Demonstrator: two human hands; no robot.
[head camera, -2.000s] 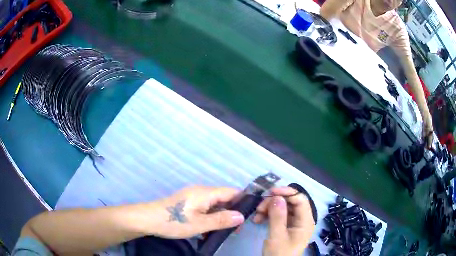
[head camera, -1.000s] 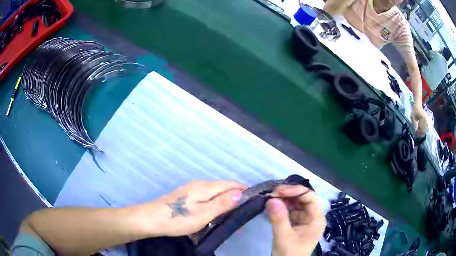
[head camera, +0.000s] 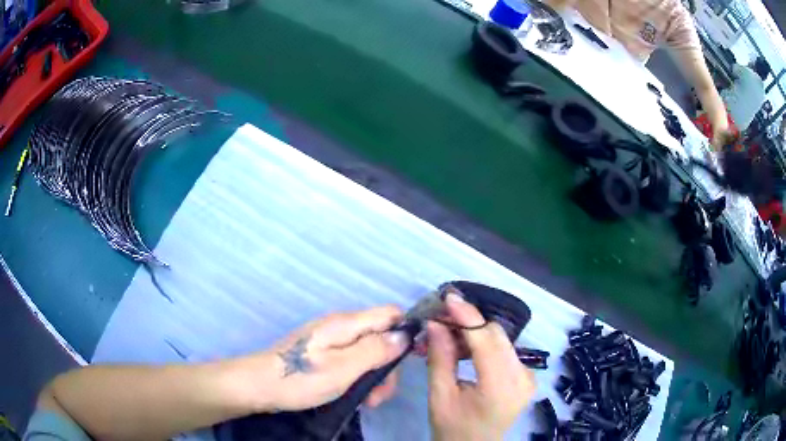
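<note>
My left hand (head camera: 345, 357) is shut on the black headband (head camera: 358, 392) of a headphone assembly, low in the middle of the view. My right hand (head camera: 474, 370) pinches at the headband's end, where a small grey plate (head camera: 427, 308) shows between the hands. A thin black wire (head camera: 467, 326) loops over the right fingers. A black ear cup (head camera: 495, 308) lies just beyond the right hand, partly hidden by it. More black material lies under my left wrist. Whether the right fingers hold the plate or the wire is hard to tell.
White foam sheet (head camera: 284, 232) under the work. Pile of black plastic pieces (head camera: 603, 379) at right. Fan of thin curved strands (head camera: 95, 155), yellow-black stick (head camera: 17, 181) and red tray (head camera: 77, 73) at left. Green conveyor (head camera: 362, 121) with headphones (head camera: 616, 191) beyond. A person opposite.
The headband end has come nearer and left, and the ear cup now shows more beyond my right hand. My right hand has shifted left. The person opposite has moved an arm.
</note>
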